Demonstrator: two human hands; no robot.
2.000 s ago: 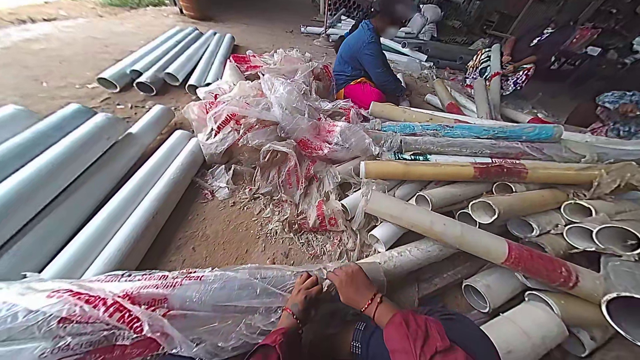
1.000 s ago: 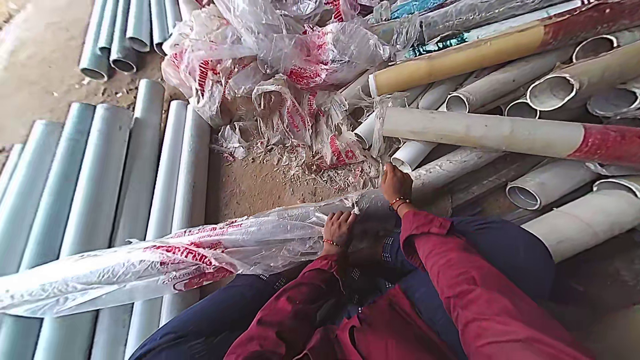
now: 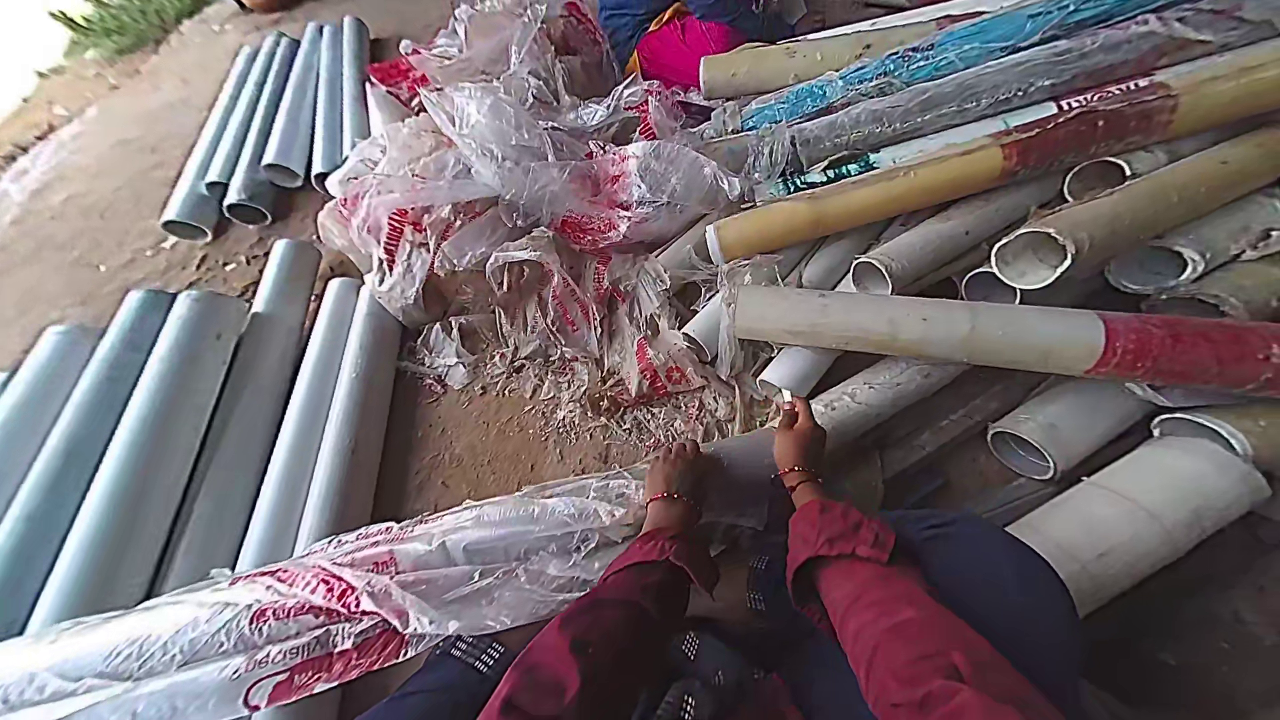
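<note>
Across my lap lies a long grey pipe (image 3: 742, 462), its left part loosely wrapped in clear plastic film (image 3: 440, 575) with red print. My left hand (image 3: 675, 475) is closed on the edge of the film, against the pipe. Just right of it, my right hand (image 3: 800, 440) is raised at the pipe with a small white object (image 3: 787, 397) between thumb and finger; what it is, I cannot tell. The pipe between my hands is bare of film. Its right part runs up towards the pile of pipes.
Bare grey pipes (image 3: 150, 450) lie in a row at left, with more pipes (image 3: 290, 110) behind. Crumpled plastic film (image 3: 560, 190) and scraps are heaped ahead. At right, a pile holds a white pipe with a red end (image 3: 920, 328) and a yellow pipe (image 3: 860, 208). Part of a seated person (image 3: 690, 45) shows beyond.
Both hands were lower on the pipe and closer together two seconds ago. The right hand has since moved away from the left, and more bare pipe shows between them. The view has shifted.
</note>
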